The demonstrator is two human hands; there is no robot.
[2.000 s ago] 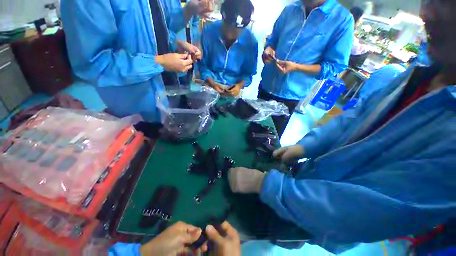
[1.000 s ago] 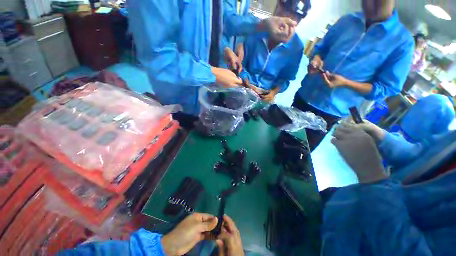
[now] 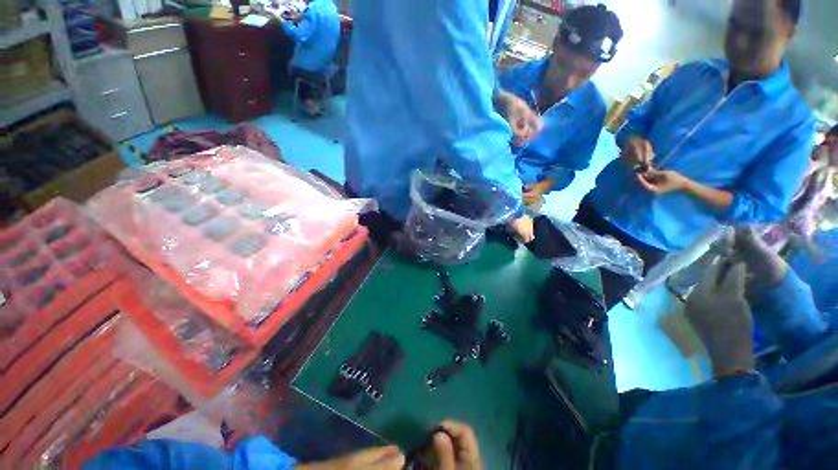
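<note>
My left hand (image 3: 358, 459) is low at the bottom edge, partly cut off, its fingers at a small black strap (image 3: 421, 453). My right hand (image 3: 457, 450) is beside it with its fingers closed on the same strap; the strap is mostly hidden by the fingers. A neat row of black straps (image 3: 372, 361) with silver ends lies on the green table (image 3: 404, 317) just beyond my left hand. A loose pile of black straps (image 3: 452, 312) lies mid-table, one strap (image 3: 446, 372) apart from it, nearer me.
Stacked red trays (image 3: 230, 240) under plastic film stand at left. A clear bag (image 3: 443, 225) with black contents stands at the far table end. More black parts (image 3: 574, 317) lie at right. A neighbour's gloved hands (image 3: 721, 307) are at right. People in blue smocks stand across the table.
The view has swung left and the table sits lower right. My hands have dropped toward the bottom edge, the strap now mostly covered. The neighbour's gloved hands now hold a clear plastic piece.
</note>
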